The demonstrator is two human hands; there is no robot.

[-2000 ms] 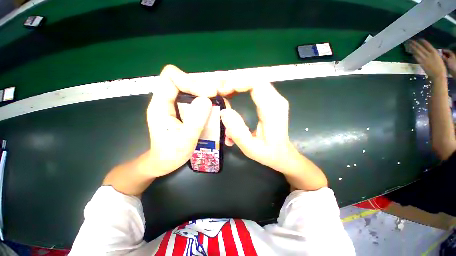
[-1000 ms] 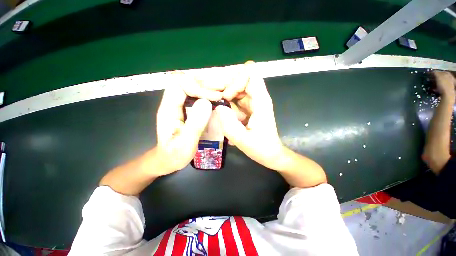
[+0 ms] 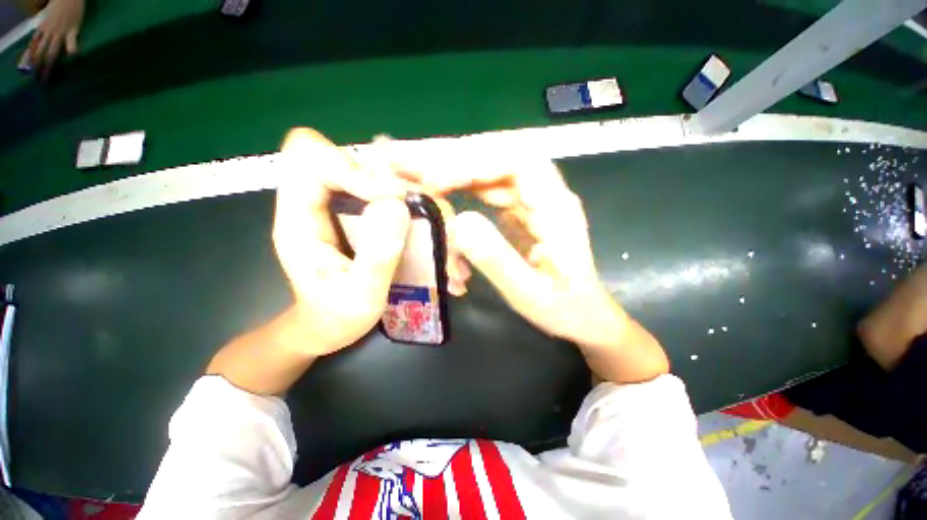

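Note:
A black phone-shaped unit (image 3: 415, 313) with a pale face, a blue band and a pink-white patterned lower part is held above the dark green bench (image 3: 488, 391). My left hand (image 3: 341, 254) grips its left side and top, the thumb lying over the upper face. My right hand (image 3: 529, 249) is at its upper right edge, thumb and fingers near the top corner. The fingertips behind the top are overexposed, so any small piece between them cannot be made out.
The green conveyor (image 3: 407, 96) behind a white edge strip (image 3: 183, 190) carries several units. A grey post (image 3: 793, 76) rises at right. White specks (image 3: 879, 208) and another person's arm (image 3: 900, 317) are at far right. Another hand (image 3: 56, 36) reaches in top left.
The held unit has tilted, and its black top right corner shows more. The belt units have shifted left, one pale unit appearing at left. A hand has appeared top left, and the right person's arm moved lower.

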